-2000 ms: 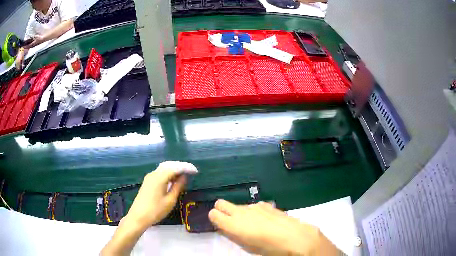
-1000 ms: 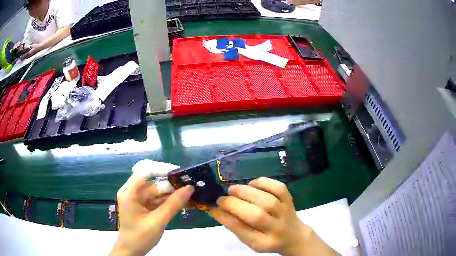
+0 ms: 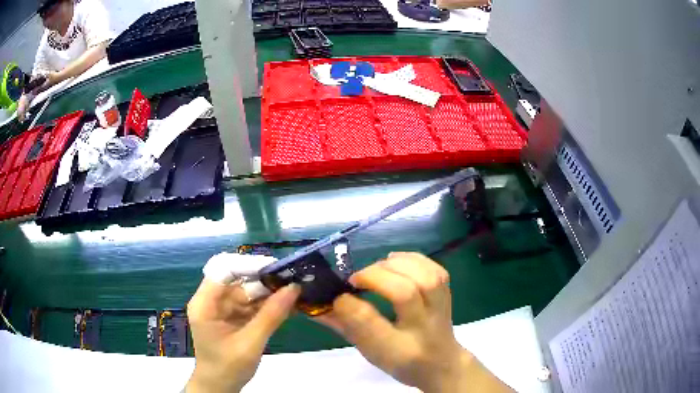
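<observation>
A phone middle frame (image 3: 311, 280) is held tilted above the belt, its near end between my hands and its long edge running up to the right. An orange strip shows along its near end. My left hand (image 3: 238, 311) grips the left side of that end, with white finger cots on its fingertips. My right hand (image 3: 399, 307) holds the right side of the same end with thumb and fingers. The part of the frame under my fingers is hidden.
Several frames (image 3: 175, 331) lie on the green belt (image 3: 153, 269) at left; others lie behind the held one and at right. Beyond are a red tray (image 3: 384, 165) and a black tray (image 3: 184, 180). A white mat (image 3: 115, 372) lies near. A grey post (image 3: 226, 84) stands behind; a person sits far left.
The frame was lifted off the near edge and tilted up between both hands. In the last second it stays held with little movement, while the frames on the belt have shifted left.
</observation>
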